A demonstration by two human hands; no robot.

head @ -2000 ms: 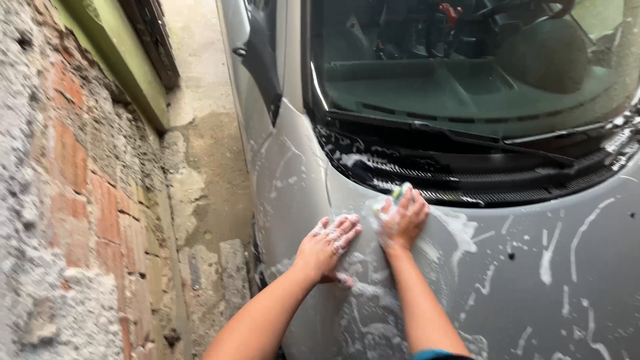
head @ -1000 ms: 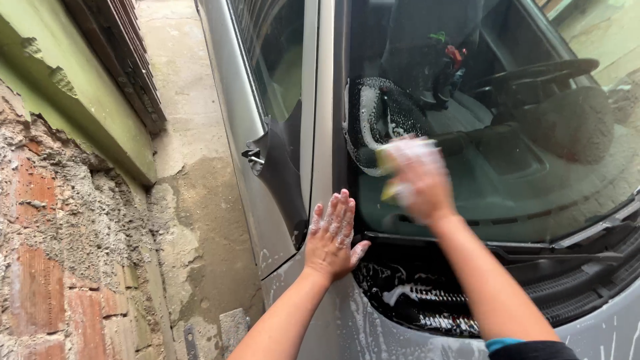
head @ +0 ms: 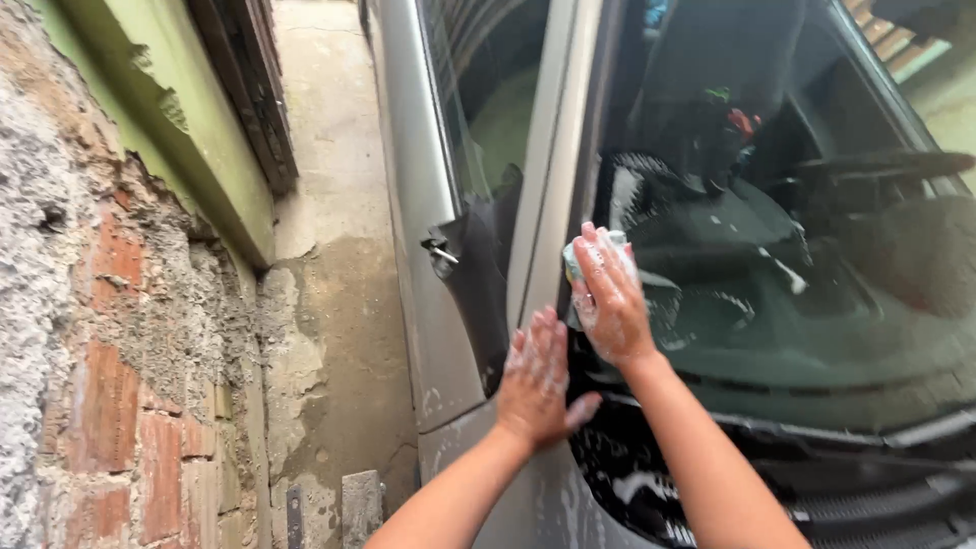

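My right hand [head: 610, 297], covered in suds, presses a sponge [head: 572, 263] against the left edge of the car windshield [head: 747, 320], beside the silver windshield pillar [head: 560, 152]. Most of the sponge is hidden under the palm and fingers. Lower and to the left, my left hand [head: 537, 381] rests flat at the base of that pillar, soapy, holding nothing, its thumb spread. Foam streaks lie on the glass and on the black cowl [head: 633, 465] below it.
A black mirror base [head: 476, 267] with a broken-looking end juts from the car's side. A narrow concrete passage [head: 347, 305] runs between the car and a rough brick wall [head: 107, 404] with a green ledge [head: 206, 152]. A small concrete block [head: 361, 503] stands low in the passage.
From the hood, both hands have moved up to the windshield area. Since one second ago, my right hand has moved left across the glass to its edge with the sponge. Foam marks now show on the glass.
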